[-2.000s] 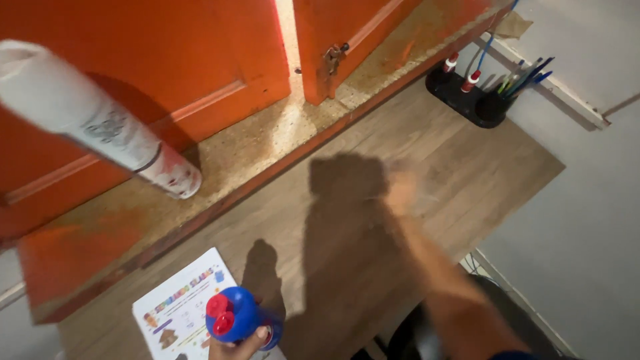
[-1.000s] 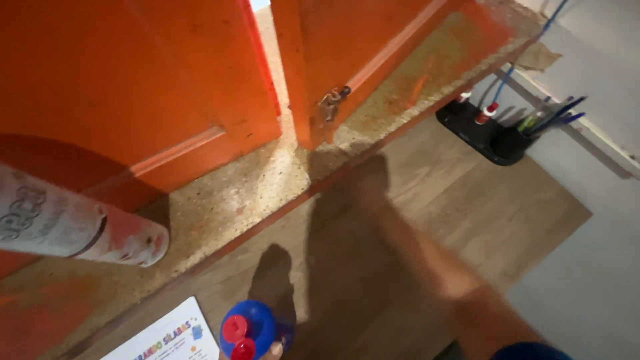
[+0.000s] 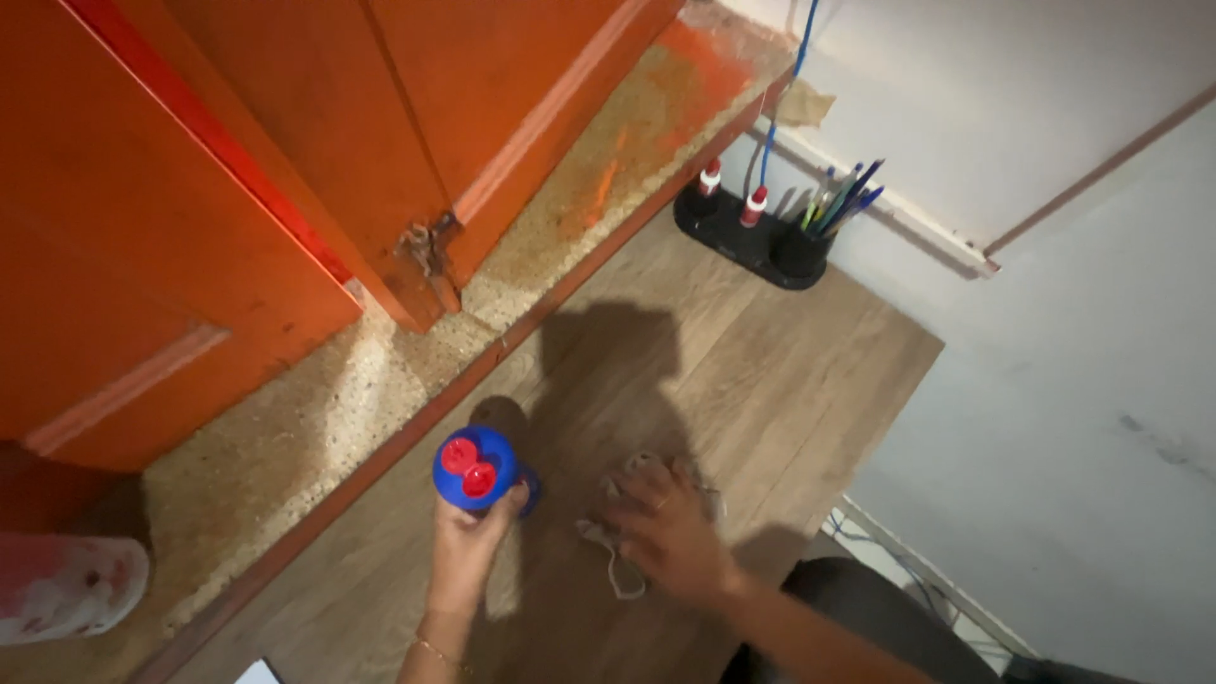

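Note:
My left hand is wrapped around a blue plastic bottle with a red flip cap, held upright over the wood-grain tabletop. To its right, my right hand presses a light, thin cloth against the tabletop; part of the cloth and a looped edge stick out from under the fingers, which are somewhat blurred. The bottle's cap lid looks flipped back. A white corner of a sheet shows at the bottom edge.
A black desk organizer with pens and small red-capped bottles stands at the far corner by the wall. Along the table runs a stone sill below orange shutters with a metal latch. A whitish cylindrical container lies partly in view at left. A black chair is at lower right.
My right hand has come back from near the sill toward the near part of the table, beside the bottle. The bottle remains in my left hand. The view has shifted to the right.

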